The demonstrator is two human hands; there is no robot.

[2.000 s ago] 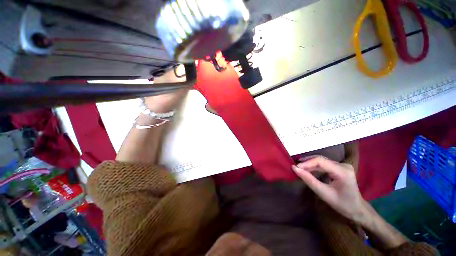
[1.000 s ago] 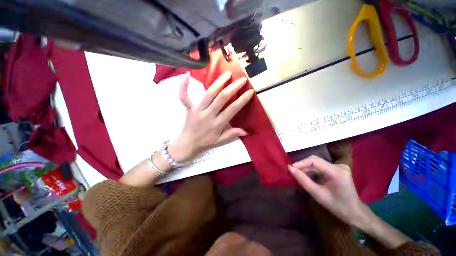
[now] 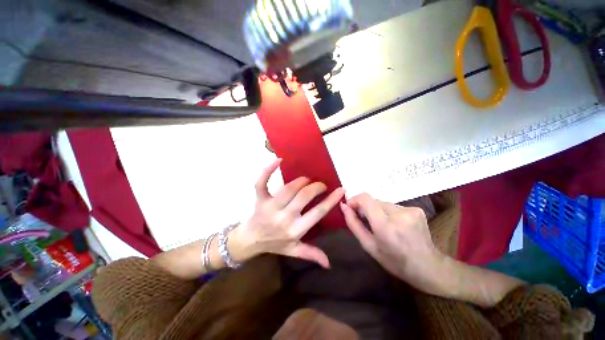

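A red cloth strip runs from under the presser foot of the sewing machine down over the table's front edge, bright red near the lamp. My left hand lies on the strip's lower part with fingers spread, a bracelet at the wrist. My right hand pinches the strip's right edge between thumb and index finger, close to my left fingertips. The needle area is partly hidden behind the shiny round knob.
Scissors with yellow and red handles lie at the right. A long dark red panel lies at the left, beside crumpled red cloth. Red cloth hangs below the front edge, near a blue basket.
My left hand went from behind the machine onto the strip, then slid down towards the front edge. My right hand moved left and up along the strip. The strip now lies straighter.
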